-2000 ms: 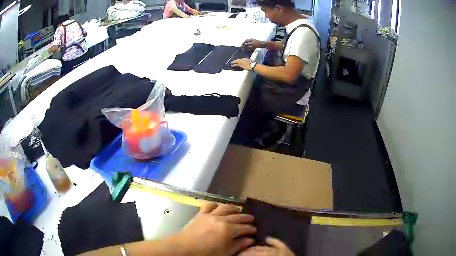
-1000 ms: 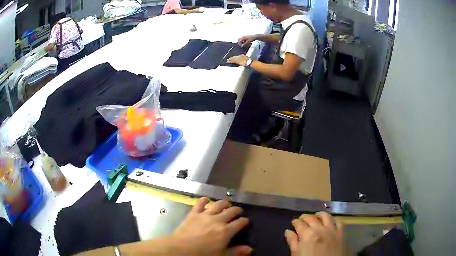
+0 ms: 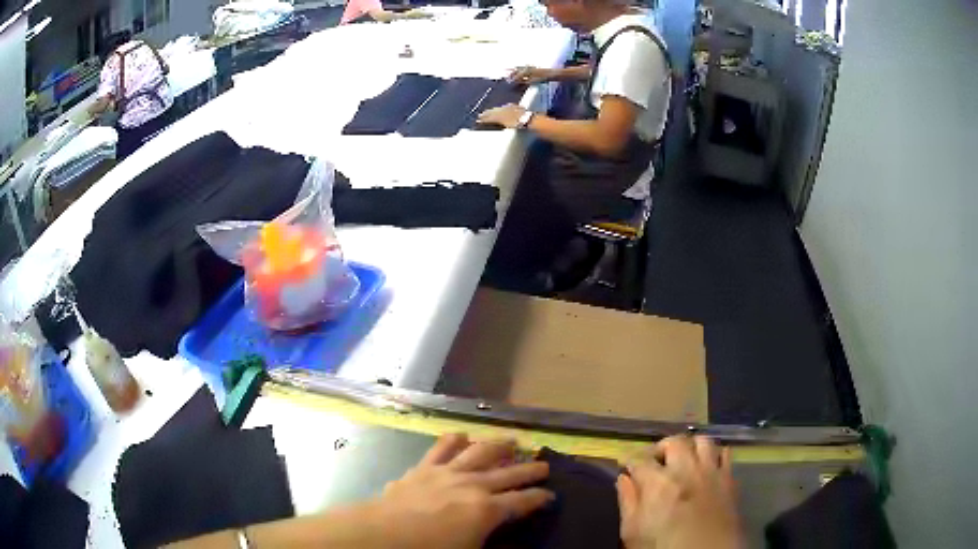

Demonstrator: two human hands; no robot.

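A black fabric panel (image 3: 574, 495) lies on the silver metal bed (image 3: 359, 456), its far edge near the yellow strip. My left hand (image 3: 467, 493) lies on its left part, fingers spread. My right hand (image 3: 681, 495) rests at its right edge, fingers bent. The long steel clamp bar (image 3: 472, 407) runs beyond my fingertips between green end brackets. More black pieces (image 3: 198, 477) lie left of the bed, and another black piece (image 3: 831, 515) lies at its right end.
A red-orange tub in a clear bag (image 3: 290, 279) stands on a blue tray (image 3: 370, 290). A bottle (image 3: 109, 370) and a second bagged tub (image 3: 32, 407) stand left. A large black heap (image 3: 182, 225) lies behind. Brown board (image 3: 579, 349) is beyond the bar. A person sits at the table's right side.
My right hand has moved from beside my left hand to the panel's right edge. The clamp bar's broad face showed a second ago and now looks narrower. The view has shifted slightly.
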